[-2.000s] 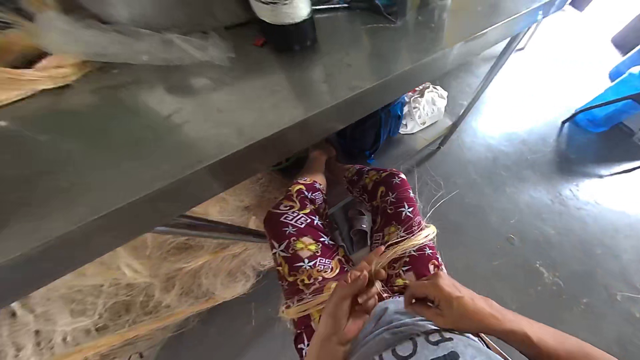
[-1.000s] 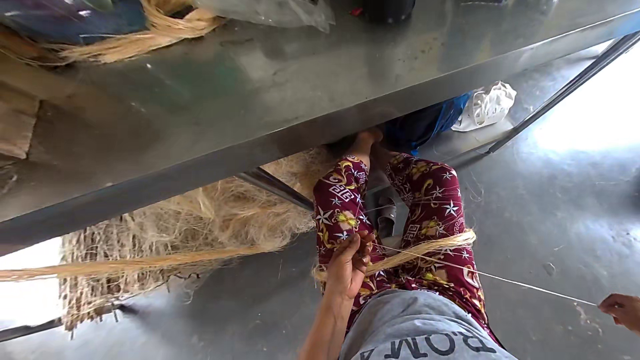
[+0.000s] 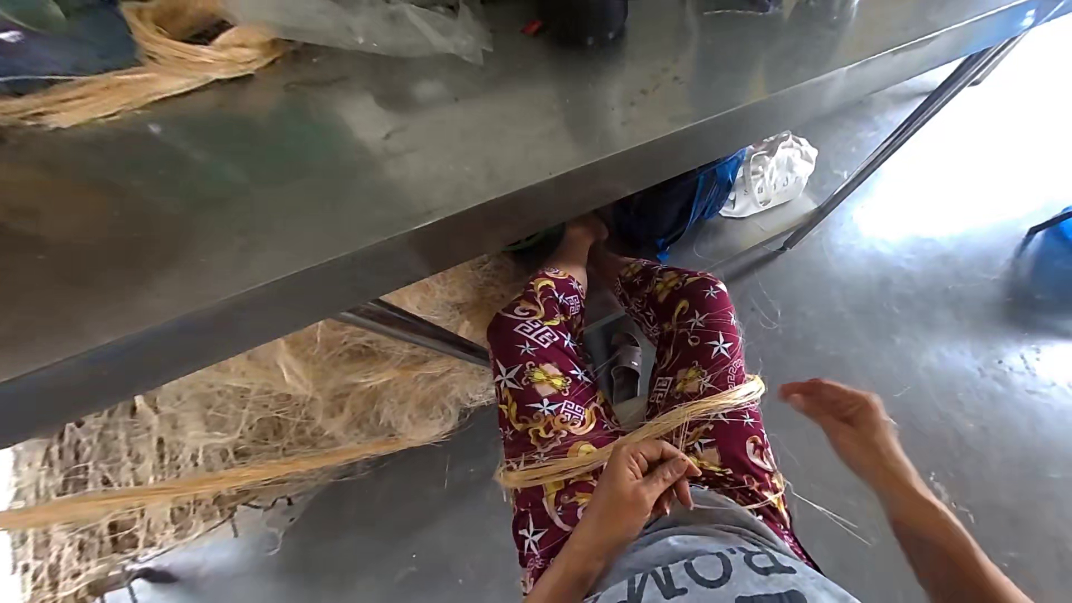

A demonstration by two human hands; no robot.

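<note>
A bundle of pale plant fibres (image 3: 703, 405) lies across my thighs, over maroon patterned trousers. My left hand (image 3: 649, 479) is at the bundle's near side, its fingertips pinched together on thin fibre strands. To the right of my knee, my right hand (image 3: 837, 410) hovers over the floor with its fingers extended and nothing seen in them. A few loose strands (image 3: 825, 507) trail off beside my right hip.
A metal table (image 3: 377, 176) spans the front, with a fibre hank (image 3: 167, 75) and clear plastic on it. Left below lies a heap of tangled fibre (image 3: 335, 385). A white bag (image 3: 775, 172) and blue bag rest under the table; a table leg (image 3: 888, 151) slants at right.
My right hand, earlier far out to the right with a strand stretched from my left hand, has come back near my knee. That taut strand no longer shows.
</note>
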